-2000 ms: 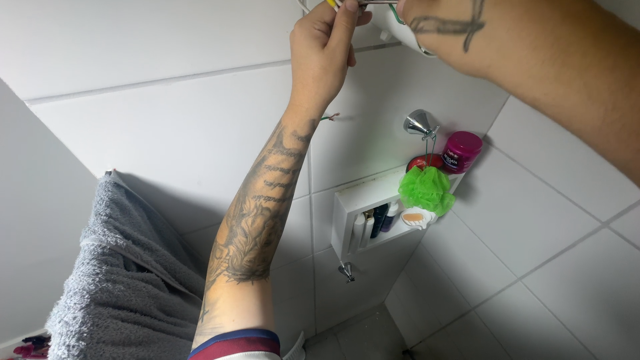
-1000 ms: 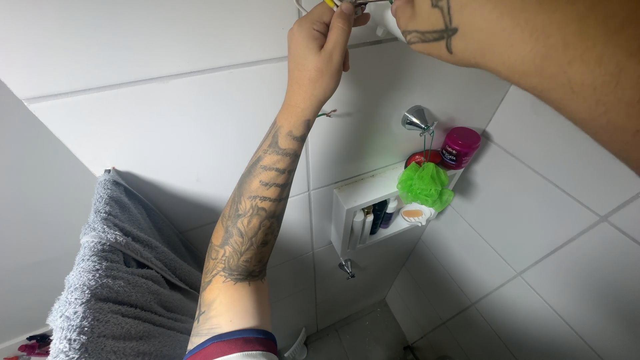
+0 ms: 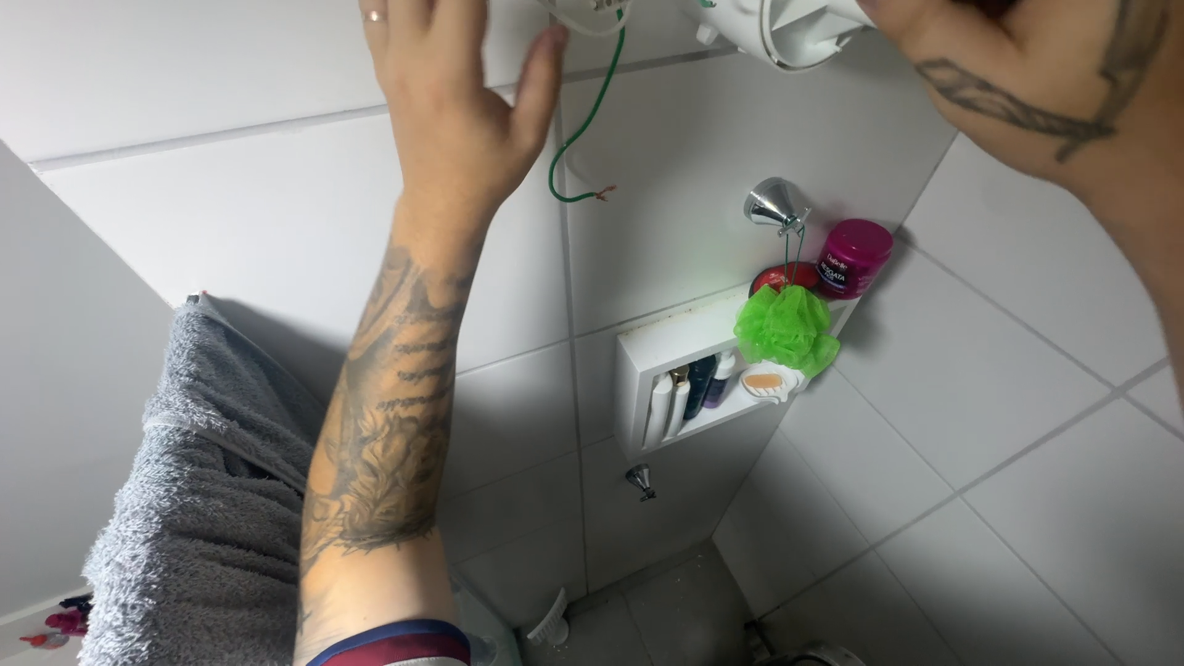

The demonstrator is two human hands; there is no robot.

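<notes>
My left hand (image 3: 453,92) is raised at the top, fingers apart, its fingertips cut off by the frame edge, with nothing seen in it. Just right of its thumb a green wire (image 3: 592,129) hangs in a curve against the tiles, its end stripped to bare copper. White wires (image 3: 592,31) and part of a connector show above it. At the top right my right hand (image 3: 962,46) is at a white plastic fixture (image 3: 786,32) with a round, open rim; its fingers are mostly out of view, so the grip is hard to make out.
Below are a chrome valve handle (image 3: 775,203) with a green bath pouf (image 3: 786,328), a magenta jar (image 3: 856,257) and a white wall niche (image 3: 638,398) holding bottles. A lower chrome handle (image 3: 640,481) juts out. A grey towel (image 3: 203,499) hangs at left; a brush (image 3: 551,622) lies low.
My left hand has opened from its pinch near the yellow-handled tool, which is out of view now. The green wire now shows at more length, and more of the white fixture is visible.
</notes>
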